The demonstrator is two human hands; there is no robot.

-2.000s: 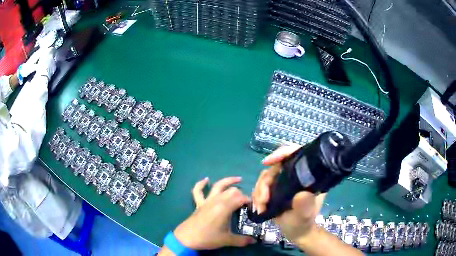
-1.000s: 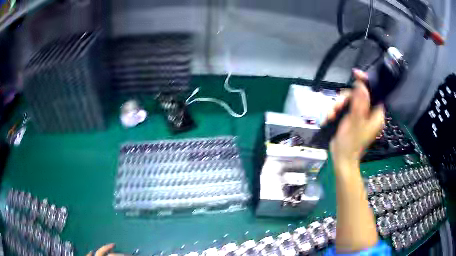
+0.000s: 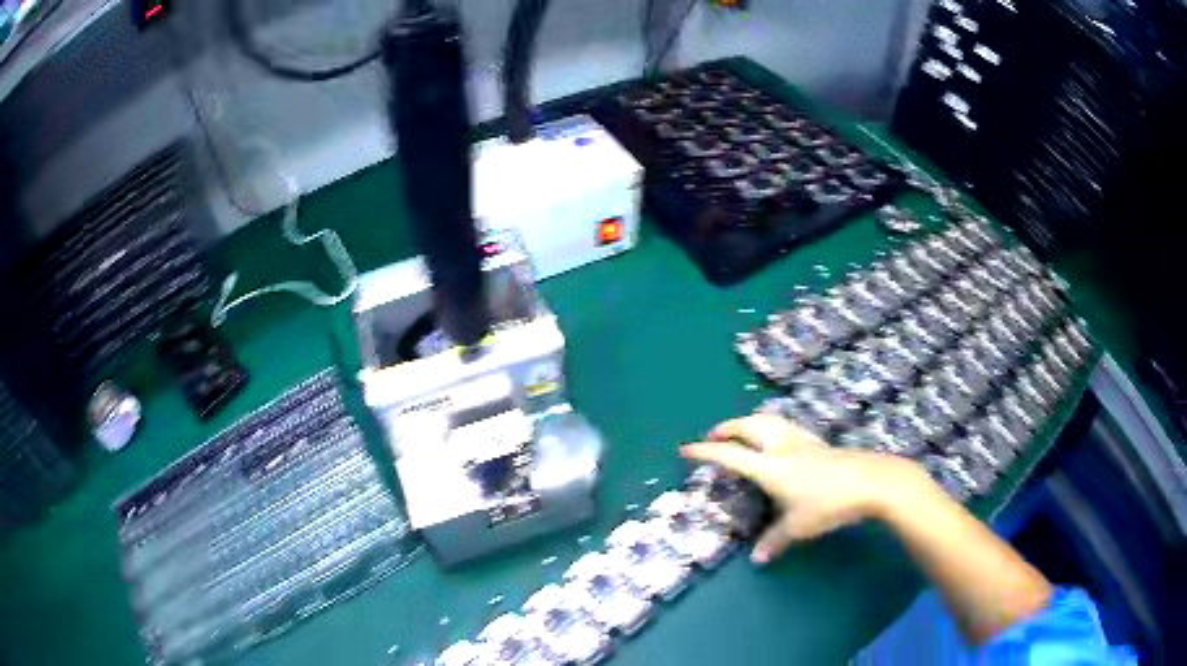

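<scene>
My right hand [image 3: 814,484] is over the near end of the module rows, palm down, thumb and fingers apart around a dark spot at the end of the front row. Blur hides whether it grips a module there. Silver-grey modules [image 3: 625,566] run in a curved row from the bottom edge up to this hand. More modules [image 3: 898,325] lie in several slanting rows on the right. The black electric screwdriver [image 3: 436,169] hangs upright, out of my hand, in front of the screw feeder [image 3: 488,520]. My left hand is out of the picture.
A white controller box [image 3: 560,195] with an orange switch stands behind the feeder. A black component tray [image 3: 742,169] lies behind the modules. At left are a clear blister tray [image 3: 260,520], a cup [image 3: 115,416], a small black device [image 3: 202,367] and a white cable [image 3: 313,241]. Dark stacked trays stand at both sides.
The view has swung right. My right hand has let go of the screwdriver, which now hangs by the feeder, and has come down to the modules. My left hand has left the picture.
</scene>
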